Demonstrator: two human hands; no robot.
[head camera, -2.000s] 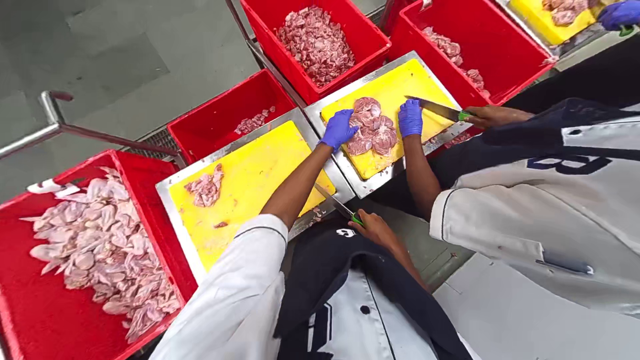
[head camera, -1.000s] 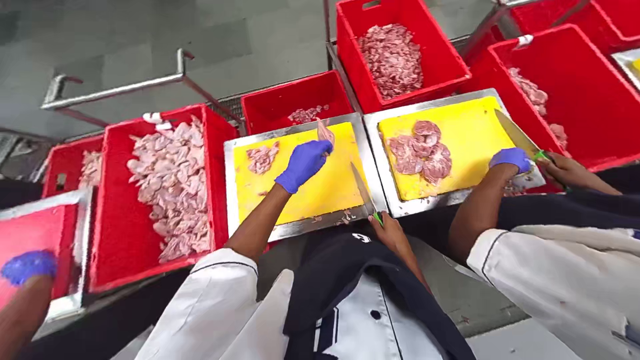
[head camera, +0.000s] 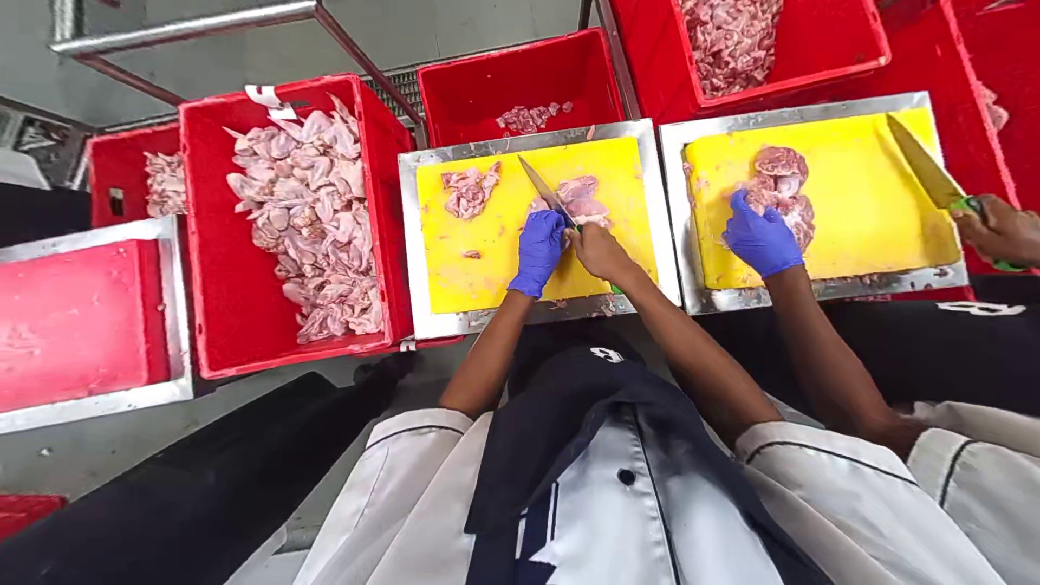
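My left hand (head camera: 539, 250), in a blue glove, rests against a raw poultry piece (head camera: 580, 195) on the yellow cutting board (head camera: 496, 272); how its fingers grip is partly hidden. Bare, my right hand (head camera: 600, 253) is closed on the green handle of a kitchen knife (head camera: 539, 180), whose blade lies across the piece beside the gloved fingers. Left of the blade sits a small heap of meat trimmings (head camera: 470, 192), with a scrap (head camera: 471, 254) below it. A metal tray (head camera: 411, 236) frames the board.
Red crates of poultry pieces (head camera: 313, 236) and small meat pieces (head camera: 528, 119) stand left and behind. At right, a co-worker's gloved hand (head camera: 762, 234) touches meat on another yellow board (head camera: 877, 219); the other holds a knife (head camera: 922, 162). A red board (head camera: 77, 317) lies far left.
My gloved hand, which held a piece raised above the board, is now down at the meat. My right hand has brought the knife from the board's right side onto the piece.
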